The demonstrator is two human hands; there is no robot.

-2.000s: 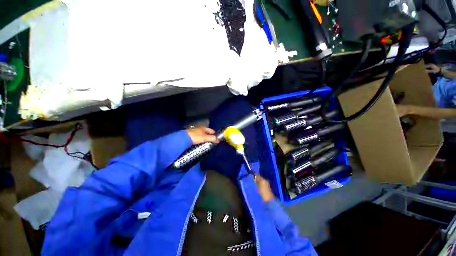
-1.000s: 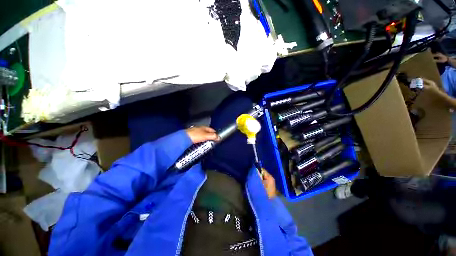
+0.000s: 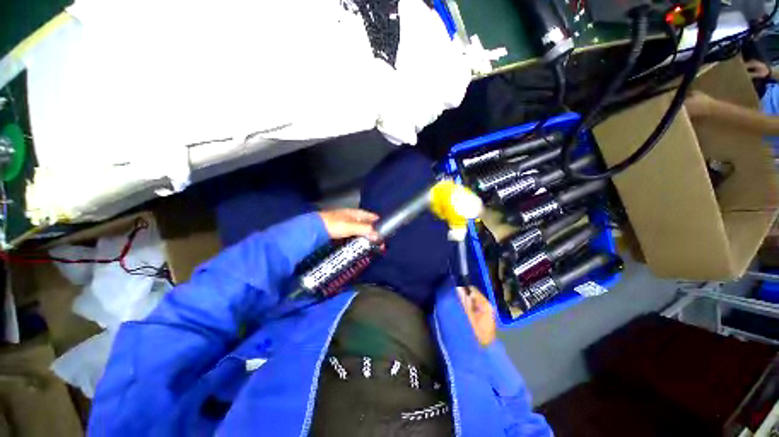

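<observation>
A hot-air brush with a bristled barrel, silver and dark-red strips and a grey-black handle lies slanted across my lap. My left hand holds it where barrel and handle meet. My right hand grips the lower end of a mallet with a yellow and white head and a thin dark shaft. The mallet head is at the far end of the brush handle and covers it; whether they touch I cannot tell.
A blue crate of several brushes stands right of my lap. An open cardboard box is beyond it, with another person's arm over it. Black cables hang above the crate. The white padded surface lies ahead. White sheets and red wires are at the left.
The mallet head has moved right along the brush handle to its far end, and my right hand has shifted right. The brush has turned, showing its dark-red strip. My left hand still holds it.
</observation>
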